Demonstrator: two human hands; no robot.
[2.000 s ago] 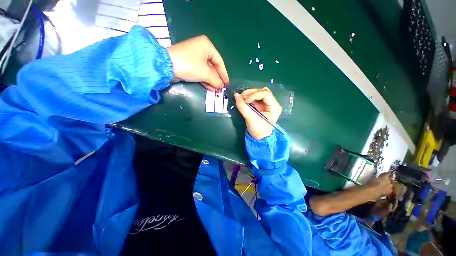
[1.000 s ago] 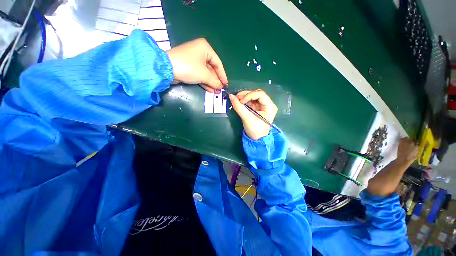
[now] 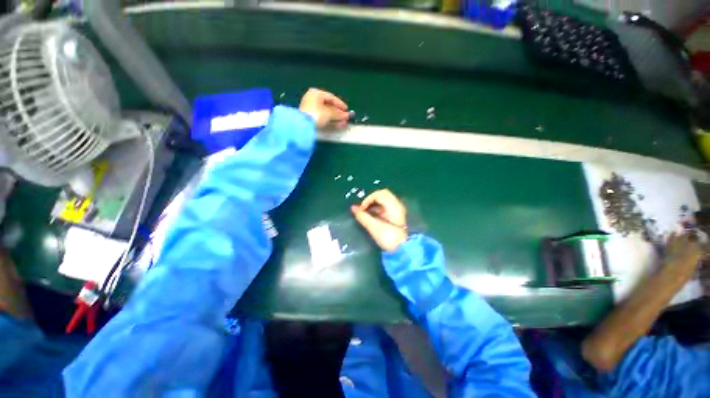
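My left hand (image 3: 325, 108) reaches over the white strip onto the far green surface, a tiny dark part (image 3: 352, 116) at its fingertips; whether it still grips the part is unclear. My right hand (image 3: 383, 218) is over the near mat, thumb and forefinger close together, just right of scattered tiny white bits (image 3: 355, 193). The tweezers cannot be made out in it now; the picture is blurred. The small white card (image 3: 324, 246) lies on the green mat, left of and nearer the wearer than my right hand.
A white strip (image 3: 451, 141) crosses the bench. A blue bin (image 3: 232, 116) and fan (image 3: 54, 97) stand left, red-handled tool (image 3: 83, 309) lower left. A black-and-green reel (image 3: 578, 260) and brownish part pile (image 3: 623, 205) lie right, by another person's arm. Black dotted tray (image 3: 572, 45) is far right.
The view has swung up and left, bringing the fan and bin into view. My left hand has left the card for beyond the strip; my right hand has moved off the card toward the white bits.
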